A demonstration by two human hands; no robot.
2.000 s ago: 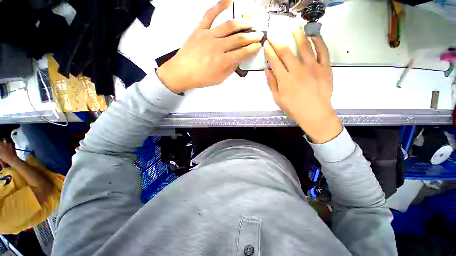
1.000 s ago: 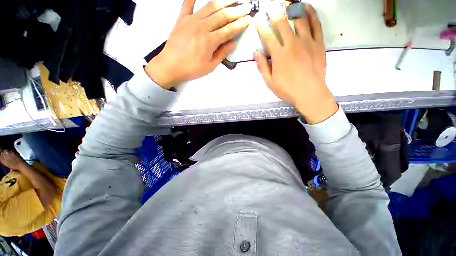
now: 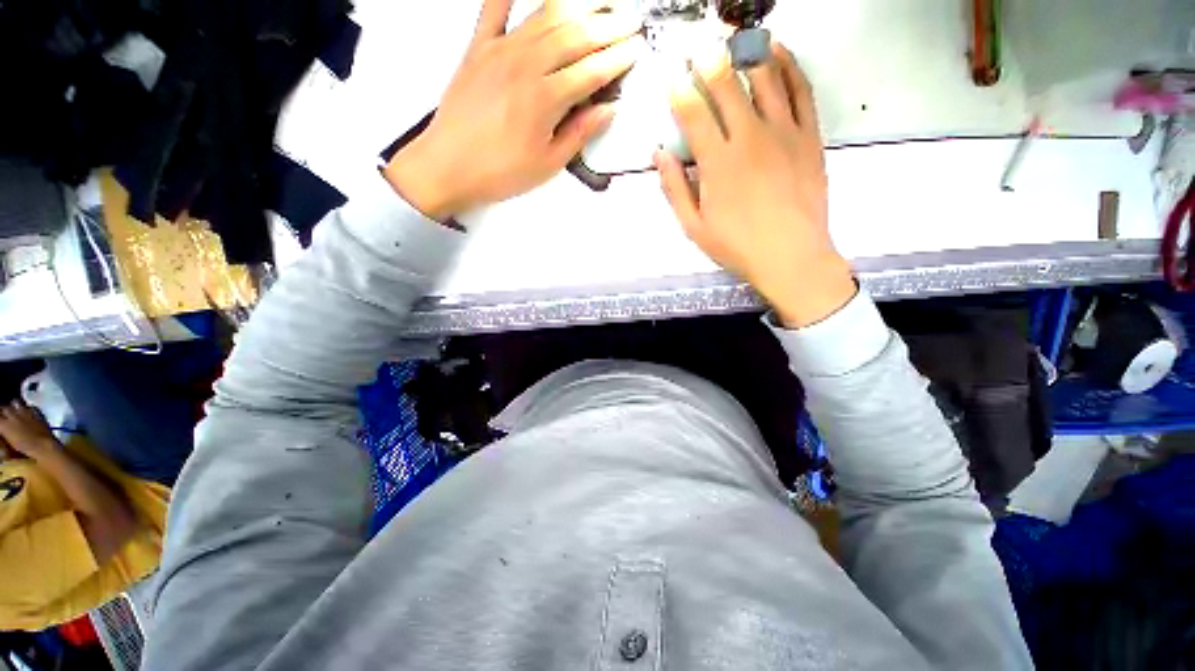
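Observation:
My left hand lies palm down at the sewing machine's needle area, at the top edge of the picture, fingers pointing right. My right hand lies palm down just right of it, fingers pointing up to the same spot. A small grey piece shows at its fingertips. A bit of dark material shows by my left fingers, and a dark strip end pokes out left of my left hand. Glare and the hands hide the work, so I cannot tell what the fingers hold.
A tangled pile of black strips covers the table's left, over a yellow-brown card. An orange-brown tool, a thin pale tool and red-handled scissors lie right. A measuring tape edges the table. Another person sits lower left.
The view has shifted, bringing the red handles in at the right. Both hands stay at the needle area; my right thumb is now held apart from its fingers.

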